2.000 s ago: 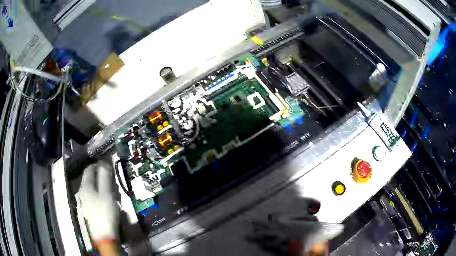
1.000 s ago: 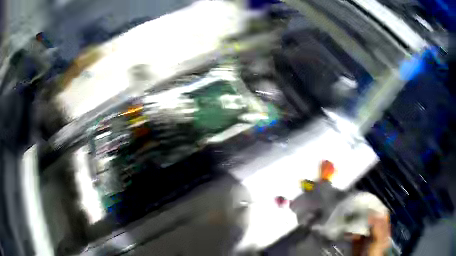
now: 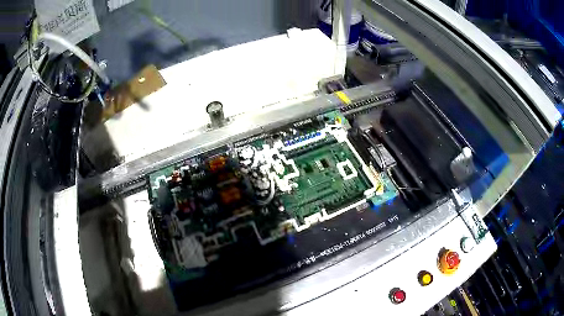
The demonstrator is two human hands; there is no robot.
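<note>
A green circuit board [image 3: 315, 185] lies in a black carrier [image 3: 334, 237] with white printed characters along its front edge. Thick white adhesive lines run around the board's edge, and a small white rectangle sits near its right end. White adhesive surrounds the rounded parts at mid-board. Orange-copper blocks [image 3: 230, 194] stand left of them, in shadow. A blue connector row [image 3: 303, 139] lies at the back edge. Neither of my hands is in the picture.
A conveyor rail [image 3: 247, 131] with a yellow tape mark runs behind the board. The white machine front bears a red-orange button [image 3: 449, 261], a yellow button [image 3: 425, 278] and a red button [image 3: 397, 296]. A brown panel [image 3: 137, 92] is at back left. A frame bar curves at right.
My gloved left hand at lower left and my right hand at lower right have both left the picture. The view has shifted, and the board now appears lower and sharper.
</note>
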